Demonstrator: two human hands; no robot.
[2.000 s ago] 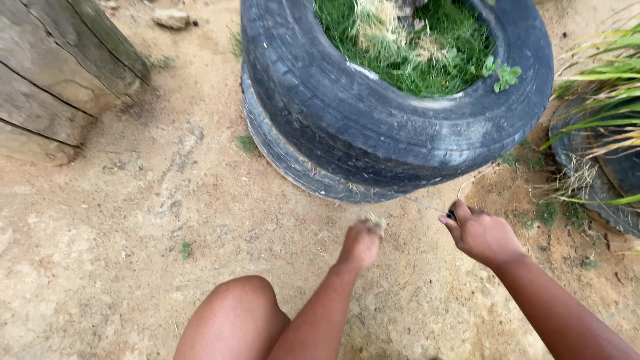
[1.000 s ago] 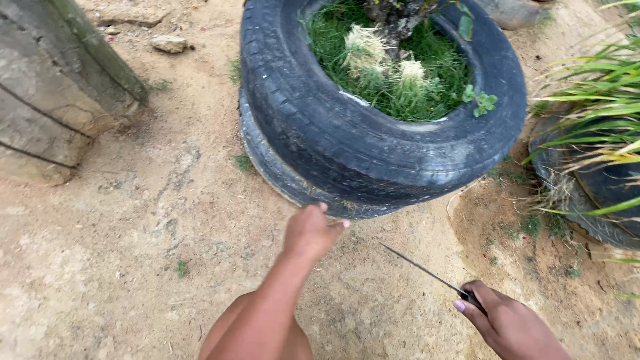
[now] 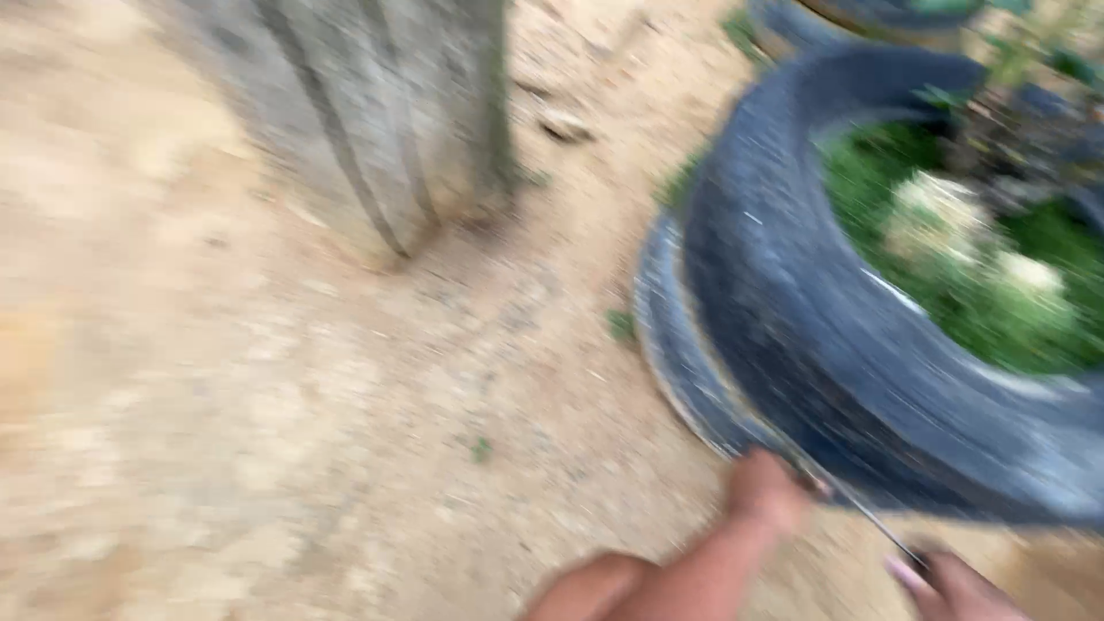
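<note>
My right hand [image 3: 953, 582], at the lower right edge, grips a knife [image 3: 871, 515] by its dark handle. The thin blade points up and left toward my left hand [image 3: 770, 496], which is beside the lower side of a stacked tire planter [image 3: 776, 336]. Blur hides my left fingers, so whether they hold anything cannot be told. Inside the planter, green grass [image 3: 992, 319] surrounds pale cut-looking tufts [image 3: 936, 211] and a woody plant stem [image 3: 1009, 142].
A grey weathered post or trunk [image 3: 405, 112] with dark grooves stands at the upper left. A stone [image 3: 565, 127] lies on the sandy ground [image 3: 285, 448] beside it. Another tire [image 3: 802, 30] is at the top right, and small weeds [image 3: 480, 448] grow from the soil.
The view has swung left. The knife blade, apart from my left hand one second ago, now reaches close to it. Two seconds ago, my left hand was near a pale tuft.
</note>
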